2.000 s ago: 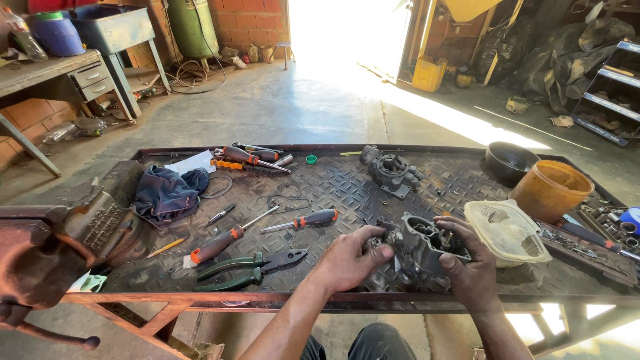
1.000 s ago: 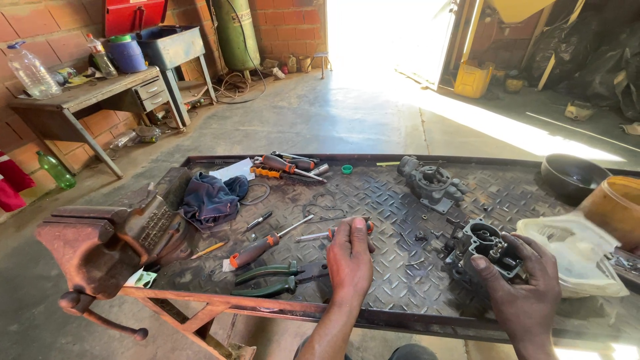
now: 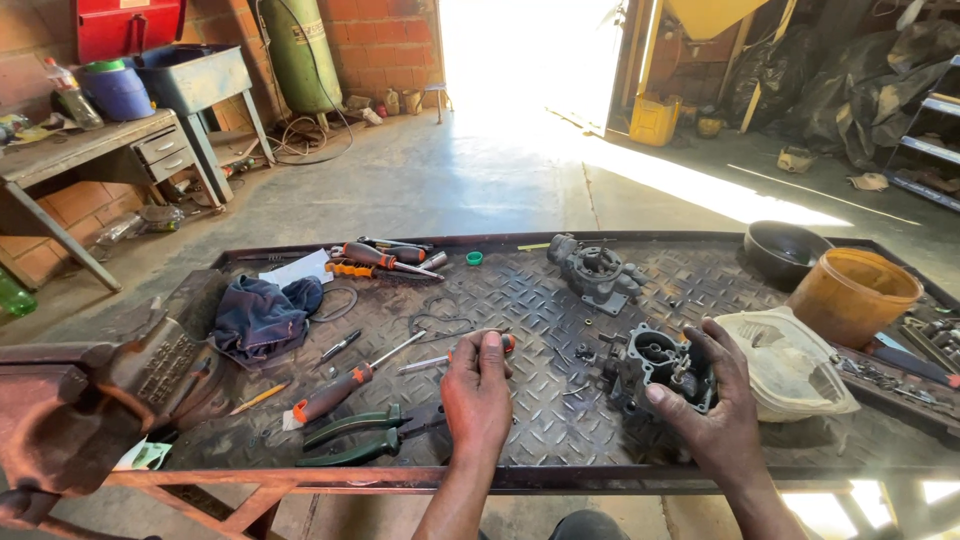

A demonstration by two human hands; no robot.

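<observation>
My right hand [image 3: 709, 405] grips the right side of a metal carburetor body [image 3: 654, 367], its open top facing up. My left hand [image 3: 480, 382] is over a small screwdriver [image 3: 424, 364], fingers bunched near its orange and dark handle; whether they close on it is hard to tell. Left of that hand lie a larger screwdriver [image 3: 330, 394] and green-handled pliers [image 3: 375, 435], their jaws close to my wrist. A second carburetor part [image 3: 596, 274] rests farther back. Between the two metal bodies and my left hand are small loose parts [image 3: 583, 351] and a thin gasket [image 3: 441, 319].
A bench vise [image 3: 75, 420] is at the left, beside a dark blue cloth [image 3: 262, 315]. More screwdrivers [image 3: 382, 256] lie behind it. At the right are a clear plastic container [image 3: 787, 367], an amber tub [image 3: 855, 296] and a black bowl [image 3: 784, 251]. A raised rim [image 3: 555, 474] edges the bench.
Two seconds ago both hands were at the carburetor body. My left hand has since moved left to the small screwdriver, while my right hand has stayed at the body.
</observation>
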